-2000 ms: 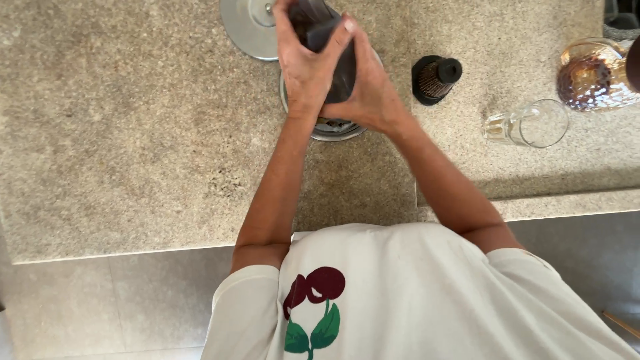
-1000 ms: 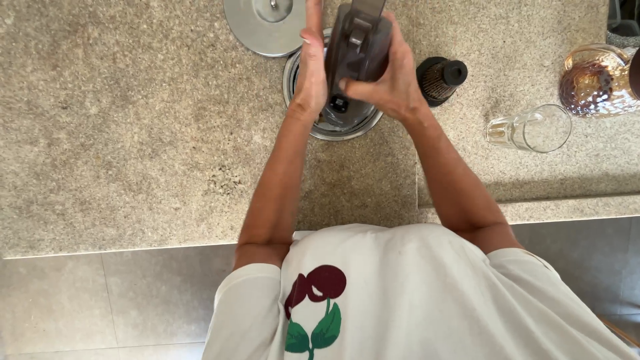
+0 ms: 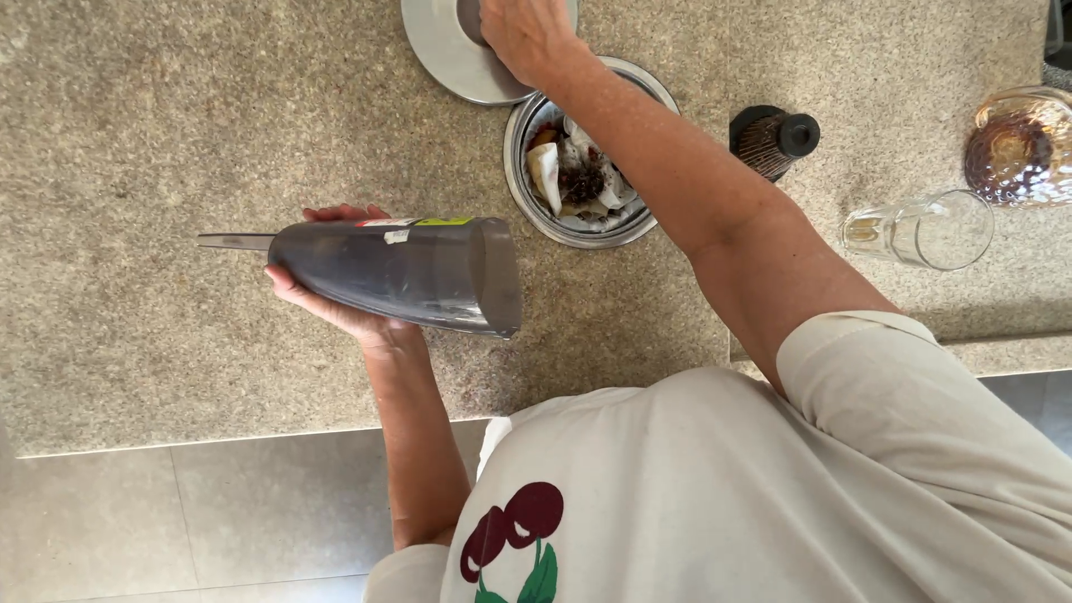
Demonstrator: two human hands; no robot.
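My left hand (image 3: 335,311) holds a smoky translucent plastic container (image 3: 394,272), which looks like a handheld vacuum's dust bin, on its side over the counter. Its wide end faces right. My right hand (image 3: 528,38) is at the top, over the middle of a round metal lid (image 3: 448,59); its fingers are partly hidden, so its grip is unclear. Below and right of the lid is a round metal bin (image 3: 519,188) set at the counter, with crumpled paper and dark debris (image 3: 582,180) inside. My right forearm passes over the bin's upper right side.
On the stone counter (image 3: 209,352), right of the bin, is a black pleated filter (image 3: 770,141). A clear drinking glass (image 3: 917,230) lies farther right, near an amber textured glass vessel (image 3: 1017,151). The counter's front edge runs in front of my body.
Both hands were at the container above the bin. My left hand has carried it left, and my right hand has left it and moved up to the lid.
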